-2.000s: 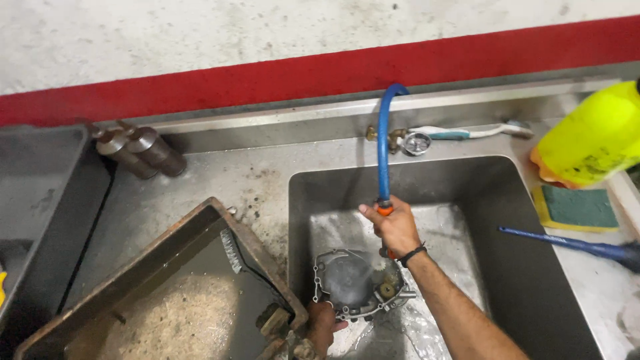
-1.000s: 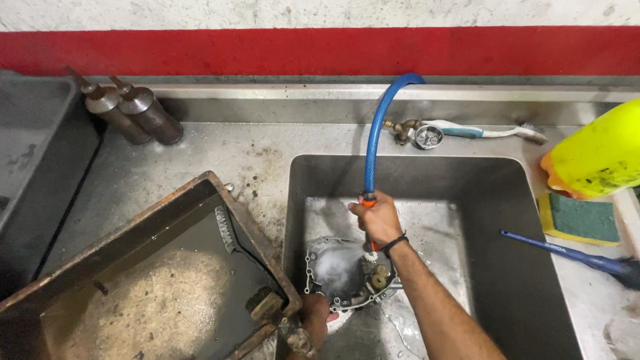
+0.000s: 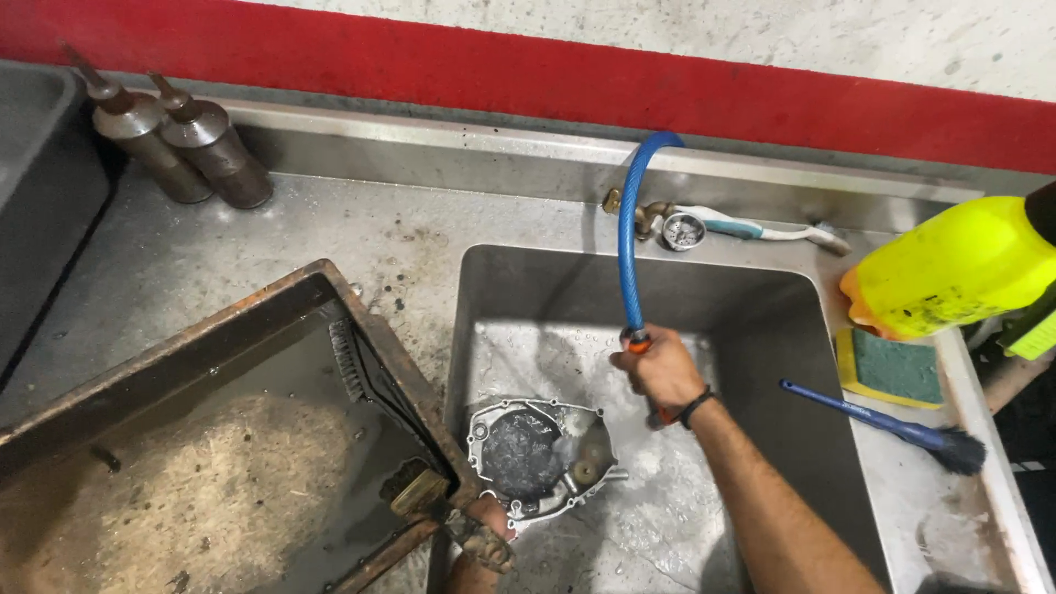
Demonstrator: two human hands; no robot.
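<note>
My right hand (image 3: 667, 373) grips the orange nozzle end of a blue hose (image 3: 631, 239) above the sink, with a dark band at the wrist. Below and to its left, a metal engine cover (image 3: 540, 462) lies with its hollow side up in the steel sink (image 3: 792, 355); water churns in its round recess. My left hand (image 3: 488, 516) holds the cover's lower left edge, partly hidden behind the tray's corner and a brush.
A rusty tray (image 3: 396, 363) of murky liquid with brushes overlaps the sink's left side. Two bottles (image 3: 219, 153) stand at back left. Along the right rim are a yellow bottle (image 3: 949, 268), a sponge (image 3: 895, 370) and a blue-handled brush (image 3: 874, 419). A toothbrush (image 3: 742, 227) lies behind.
My right hand with the hose end has moved away from the cover, to the right. My left hand stays at the cover's edge. The view has tilted.
</note>
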